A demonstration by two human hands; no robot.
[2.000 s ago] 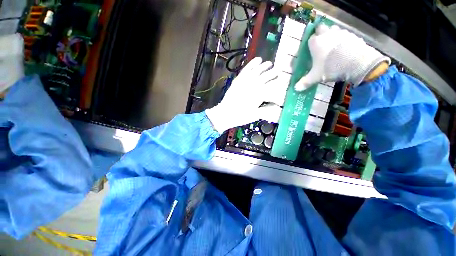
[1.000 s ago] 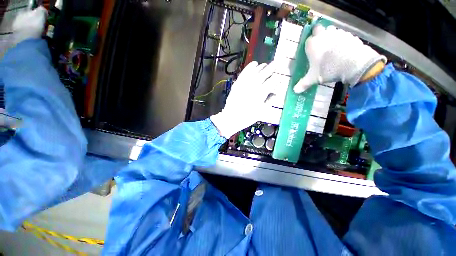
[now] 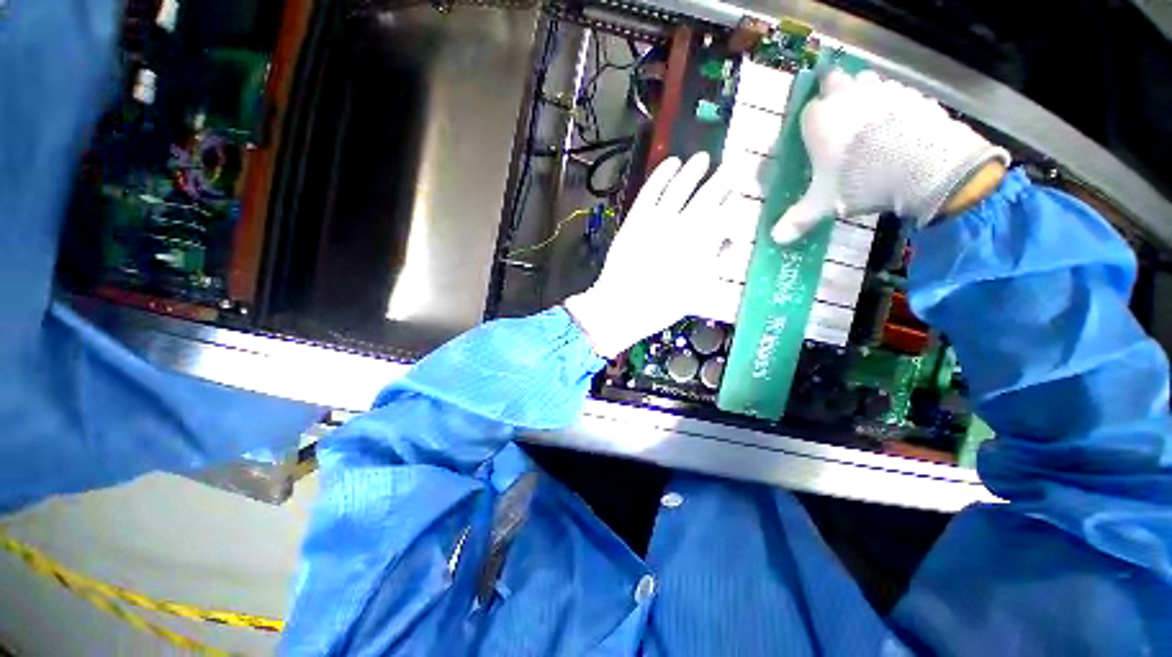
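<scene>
The long green strip board [image 3: 774,308] lies lengthwise over the column of pale blocks [image 3: 833,302] on the main circuit board [image 3: 887,372]. My right hand [image 3: 874,148], in a white glove, is on the strip's far half, thumb across its face and fingers over the far end; the fingertips' underside is hidden. My left hand [image 3: 668,250], also gloved, lies with fingers spread over the pale blocks left of the strip. Whether its fingers touch the strip's edge is unclear. Black round cans [image 3: 698,353] show below my left hand.
A silver rail [image 3: 771,465] runs along the near side. Another circuit board [image 3: 167,167] in a red-brown-edged carrier lies at left, past a metal plate [image 3: 411,167]. Another person's blue sleeve [image 3: 77,385] is at far left. Wires [image 3: 578,167] lie beside the main board's carrier.
The other person's gloved hand has left the view at left and their sleeve now reaches further up the frame. My hands and the strip keep nearly the same arrangement.
</scene>
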